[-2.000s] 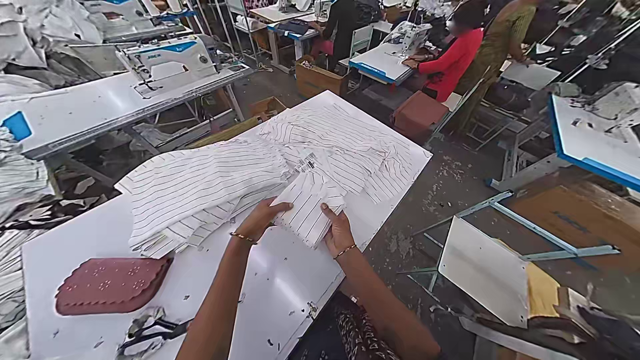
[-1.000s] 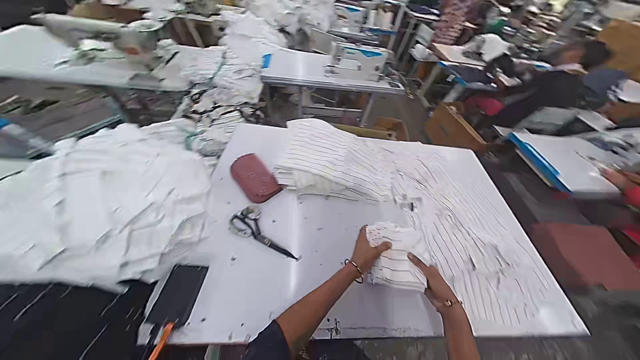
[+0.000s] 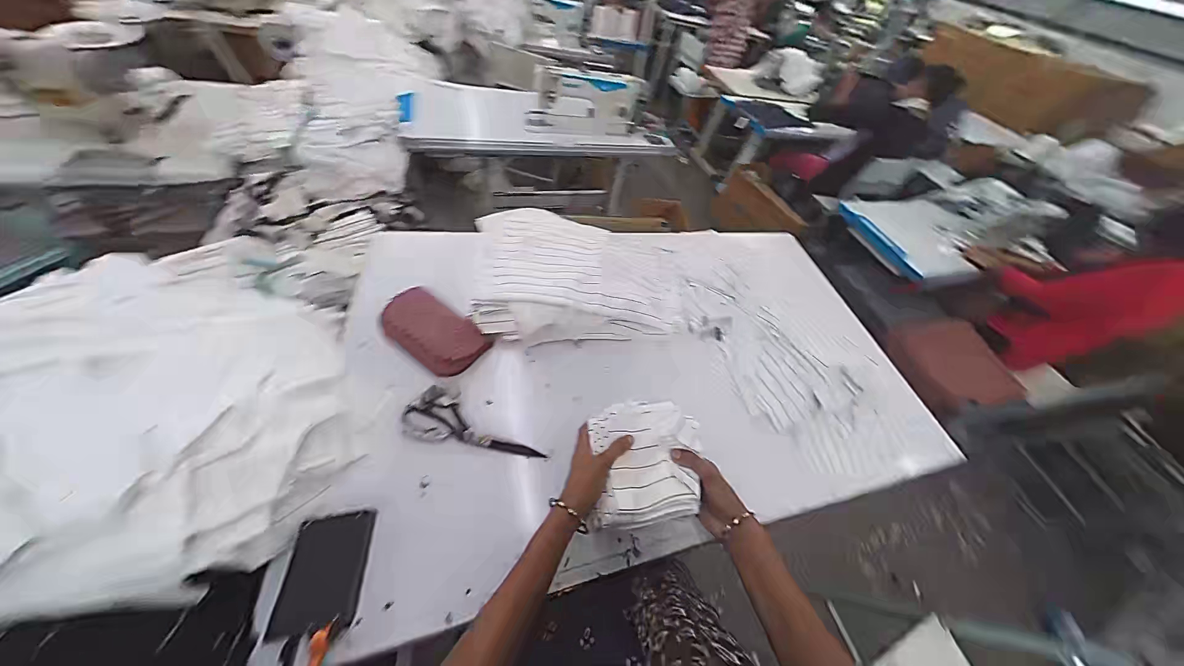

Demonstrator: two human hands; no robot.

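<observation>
Both hands grip a small stack of striped white fabric pieces (image 3: 647, 472) near the front edge of the white table (image 3: 444, 555). My left hand (image 3: 592, 472) holds its left side, thumb on top; my right hand (image 3: 712, 490) holds the right side the same way. Fingers beneath the stack are hidden. Farther back lies a larger pile of striped fabric (image 3: 564, 277), with more striped pieces (image 3: 777, 361) spread to its right. Dark-handled fabric shears (image 3: 462, 433) lie left of my left hand, blades pointing right. Behind them is a dusty-red case (image 3: 435, 330).
A large heap of white fabric (image 3: 166, 398) borders the table's left side. A black flat object (image 3: 324, 573) lies at the near left corner, beside something orange. Beyond the table stands a sewing machine (image 3: 587, 97). A person in a red sleeve (image 3: 1091, 305) is at the right.
The view has swung left, bringing the white heap in. The hands still hold the small fabric stack, which has moved away from the large striped pile toward the table's front edge.
</observation>
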